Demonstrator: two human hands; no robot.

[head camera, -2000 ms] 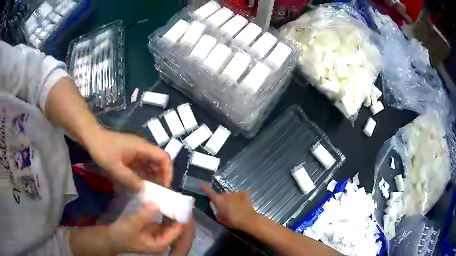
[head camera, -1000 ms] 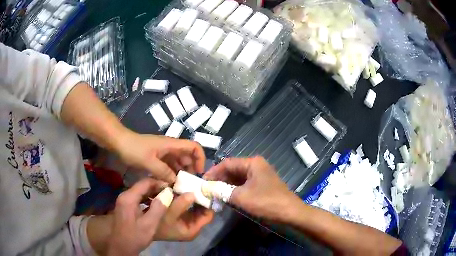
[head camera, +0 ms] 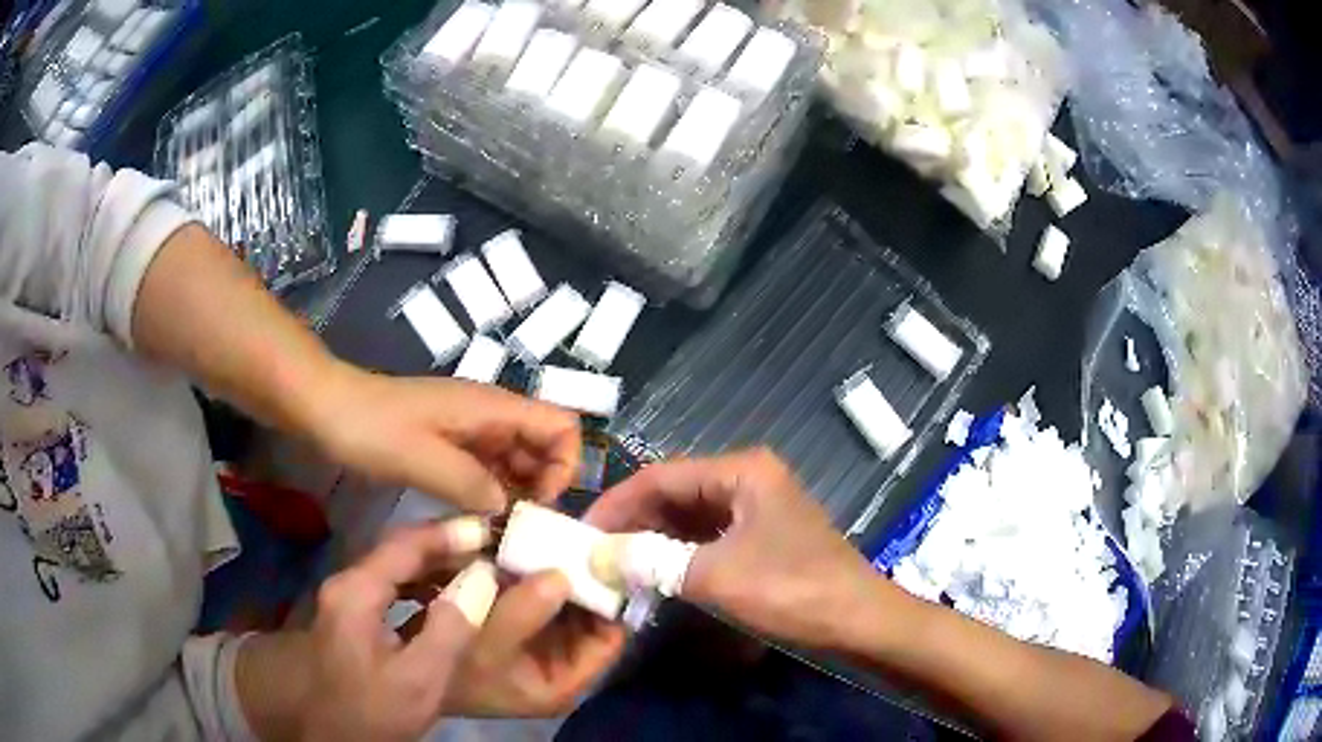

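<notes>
A white unit [head camera: 558, 554] is held among several hands at lower centre. My right hand [head camera: 740, 544], from the lower right, presses its fingertips, in cream and white cots, on the unit's right end. A small clear piece [head camera: 639, 605] shows under that end. My left hand [head camera: 384, 616], with cream cots on two fingertips, is at the unit's left end. What its fingertips touch is too blurred to tell. Another person's two hands, one above [head camera: 479, 435] and one below [head camera: 544, 645], are at the same unit; the lower one supports it.
Several loose white units [head camera: 480, 293] lie beyond the hands. A ribbed clear tray [head camera: 768, 341] holds two units. Behind is a tall stack of filled trays [head camera: 580, 174]. At right are a blue basket of white pieces [head camera: 1015, 536] and bags of cream pads [head camera: 942, 102]. Another person's sleeve [head camera: 87, 218] is at left.
My right hand has gone from pointing beside the loose units to the held unit. My left hand has come to its left end. The bench has shifted slightly up and left in view.
</notes>
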